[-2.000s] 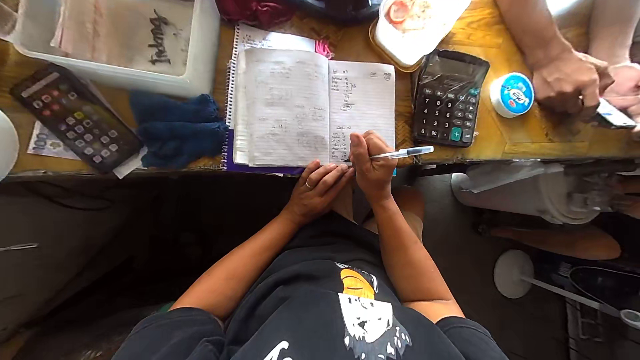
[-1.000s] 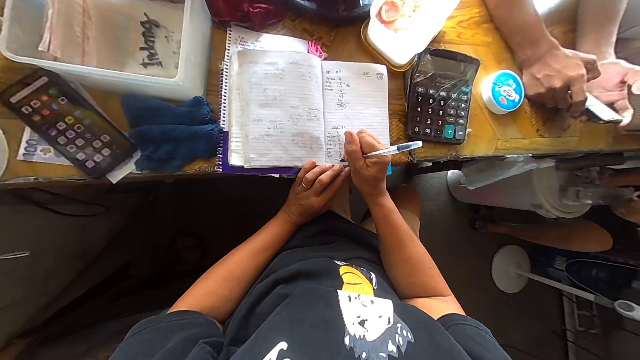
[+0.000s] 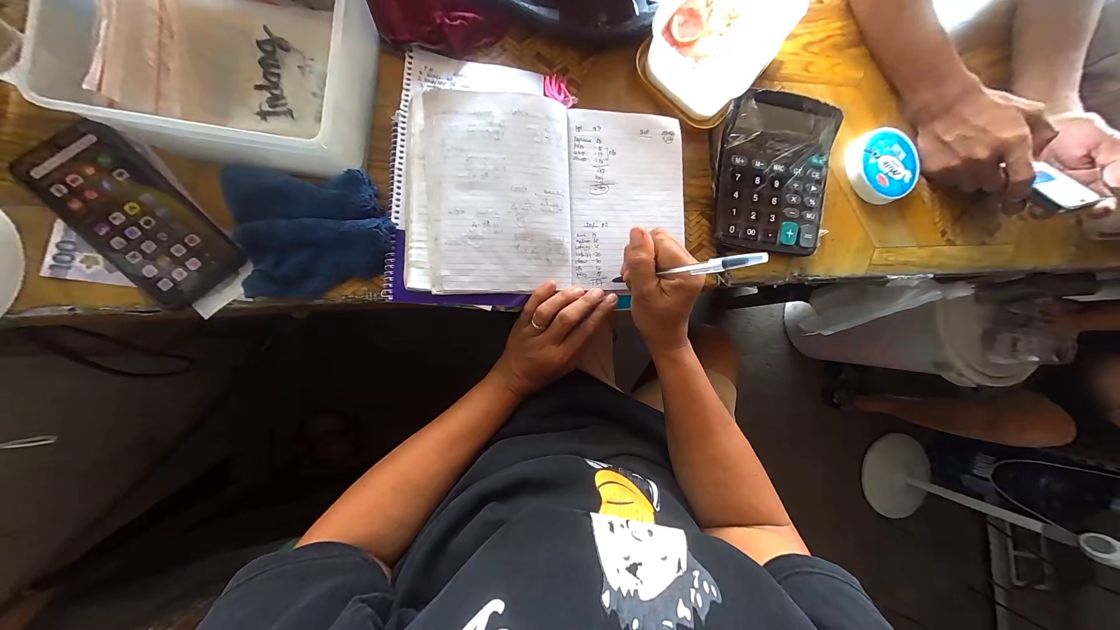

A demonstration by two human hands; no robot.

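Observation:
An open notebook (image 3: 499, 192) with handwriting lies on a spiral notebook (image 3: 398, 184) at the table's near edge. My right hand (image 3: 661, 284) is closed around a ballpoint pen (image 3: 731, 263), its tip on the lower part of the right-hand page. My left hand (image 3: 556, 332) rests with bent fingers at the bottom edge of the notebook, a ring on one finger; nothing shows in it. To the right of the notebook lies a black calculator (image 3: 774, 175), partly under clear plastic. Left of it are a dark blue cloth (image 3: 306, 229) and a smartphone (image 3: 131, 214) with its screen lit.
A plastic bin (image 3: 354, 96) holding bags stands at the back left. Behind the calculator sits a food tub (image 3: 700, 52); a small round tub (image 3: 881, 166) is right of it. Another person's hands (image 3: 984, 140) hold a phone (image 3: 1063, 186) at the right. A banknote (image 3: 83, 255) lies partly under the smartphone.

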